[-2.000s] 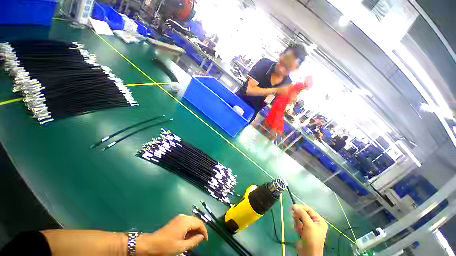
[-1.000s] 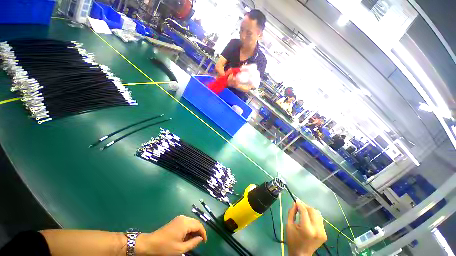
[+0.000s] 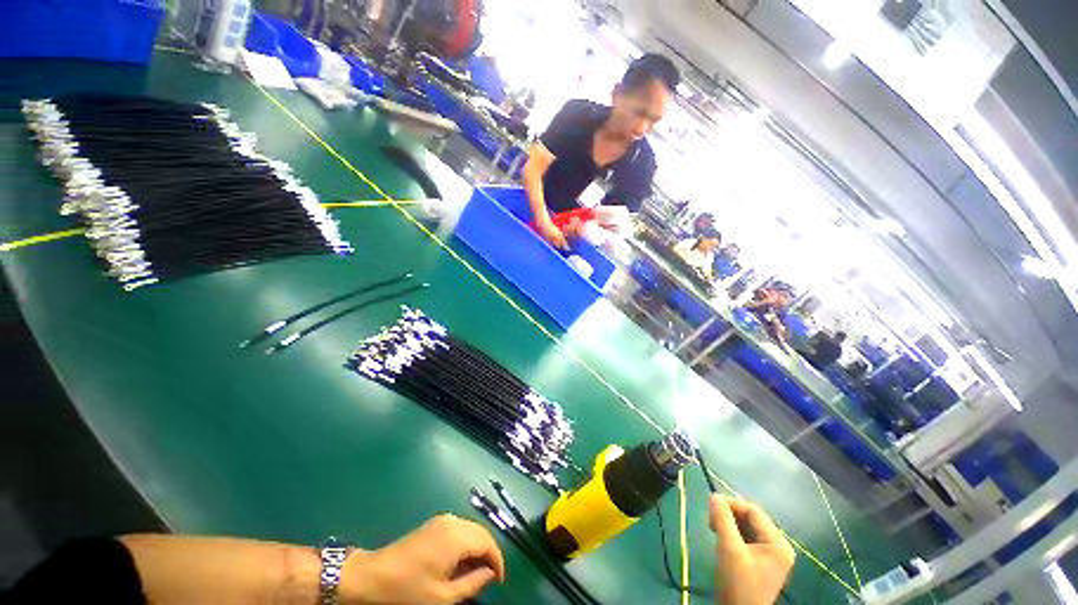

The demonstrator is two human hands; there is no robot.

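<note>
My right hand point(image 3: 752, 553), at the lower right, pinches a thin black cable point(image 3: 707, 472), with its end beside the heat gun's nozzle. The yellow and black heat gun point(image 3: 615, 496) stands tilted on the bench, nozzle up. My left hand point(image 3: 443, 560) is low on the bench, fingers curled; its underside is hidden, so I cannot tell if it holds anything. A few loose black cables point(image 3: 528, 540) with silver-white tips lie between my left hand and the heat gun. A bundle of black cables point(image 3: 467, 390) with white ends lies just beyond them.
A large stack of black cables point(image 3: 213, 189) lies at the far left of the green bench point(image 3: 272, 425). Two separate cables point(image 3: 343, 310) lie between stack and bundle. Across the bench, a person point(image 3: 597, 148) reaches into a blue bin point(image 3: 520, 260). A white block point(image 3: 895, 581) is at the right edge.
The person across the bench has lowered the red item into the blue bin. The view has shifted slightly. My right hand stays by the nozzle with its cable; my left hand keeps its curled pose.
</note>
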